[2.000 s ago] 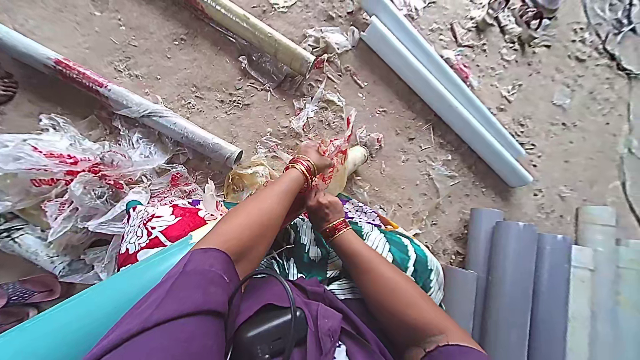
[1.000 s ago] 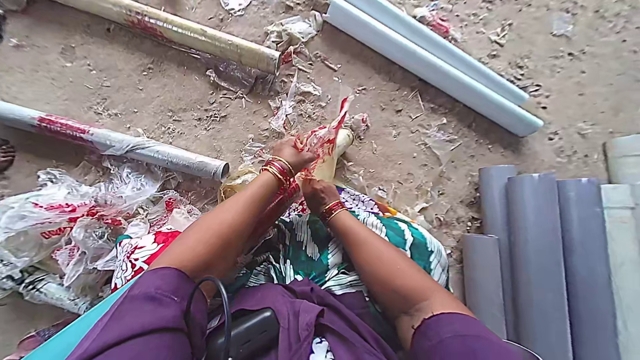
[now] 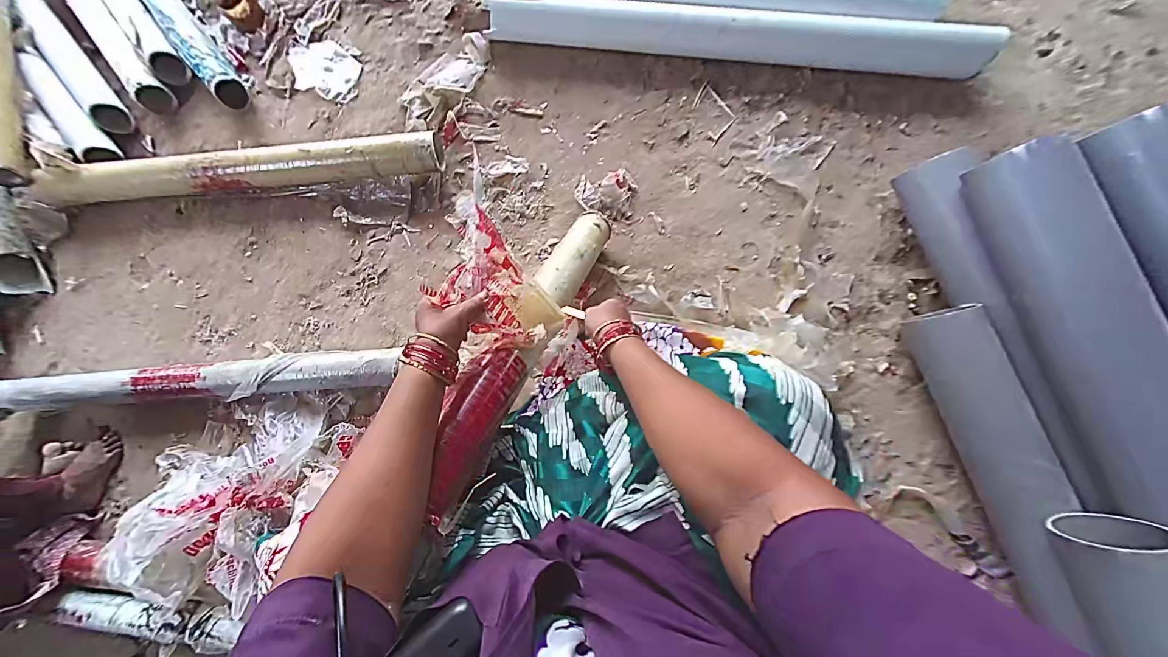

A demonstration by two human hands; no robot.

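A cream-coloured pipe (image 3: 573, 260) lies tilted across my lap, its far end bare and its nearer part wrapped in red-printed plastic film (image 3: 479, 411). My left hand (image 3: 449, 319) grips a loosened flap of this film to the left of the pipe. On the pipe's right side my right hand (image 3: 607, 318) is closed on a torn edge of the wrapping beside a small pale strip. Loose film stands up between and beyond my hands. Both wrists bear red and gold bangles.
Grey pipes (image 3: 1004, 411) lie at the right, pale blue pipes (image 3: 748, 41) at the top. A yellowish pipe (image 3: 310, 164), a white wrapped pipe (image 3: 301, 372) and crumpled plastic film (image 3: 219, 511) lie at the left. Another person's foot (image 3: 87, 470) is at the left edge.
My hands, close together before, are now apart on either side of the pipe. More of the pipe's bare end shows between them. The view has swung noticeably.
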